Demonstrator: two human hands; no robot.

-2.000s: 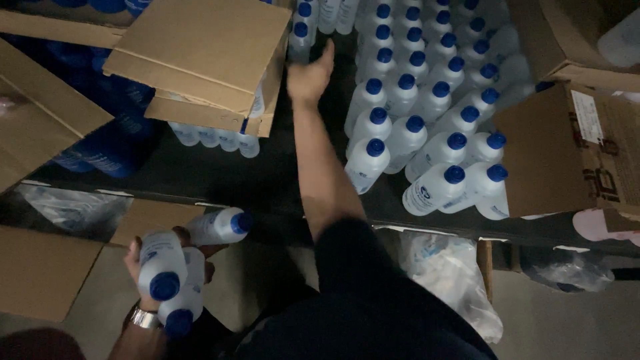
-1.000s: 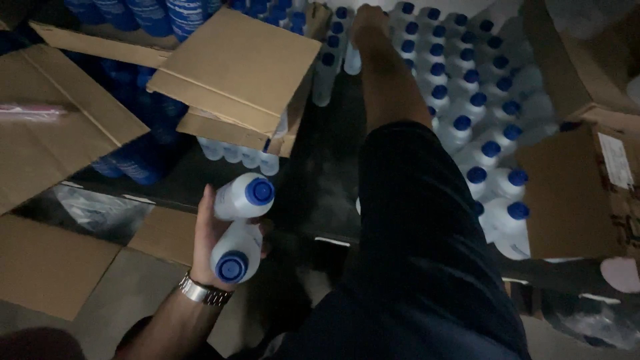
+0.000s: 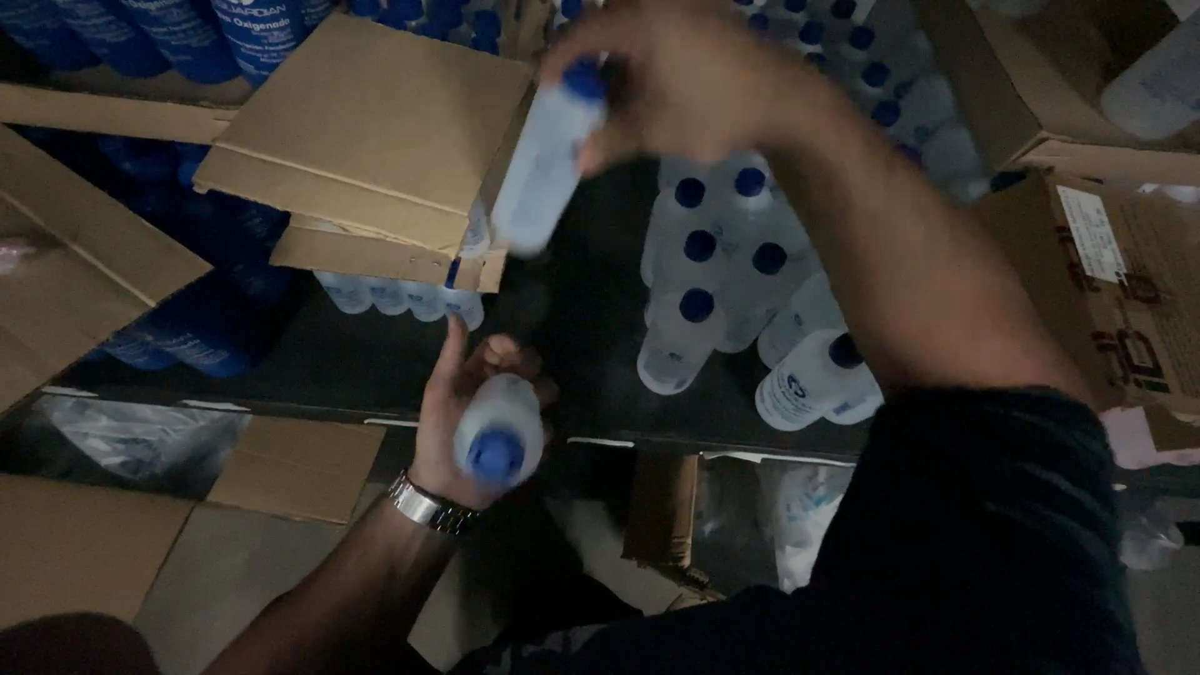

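My left hand [image 3: 459,412], with a metal watch at the wrist, holds a translucent plastic bottle [image 3: 511,417] whose blue cap points toward me. My right hand [image 3: 666,89], blurred, grips another bottle [image 3: 544,173] by its blue cap above the dark shelf [image 3: 581,356]. Rows of like bottles [image 3: 698,244] stand to the right, partly hidden by my right forearm. At the shelf's front edge a bottle with printed text [image 3: 797,384] stands close to others.
An open cardboard box [image 3: 375,131] with bottles inside is left of my right hand. Large blue bottles [image 3: 253,37] fill the far left. Another cardboard box [image 3: 1106,272] is at the right. Plastic bags [image 3: 141,441] and cardboard lie under the shelf edge.
My right hand has come back from the far rows with a bottle in it. My left hand held two bottles one second ago; one now shows there.
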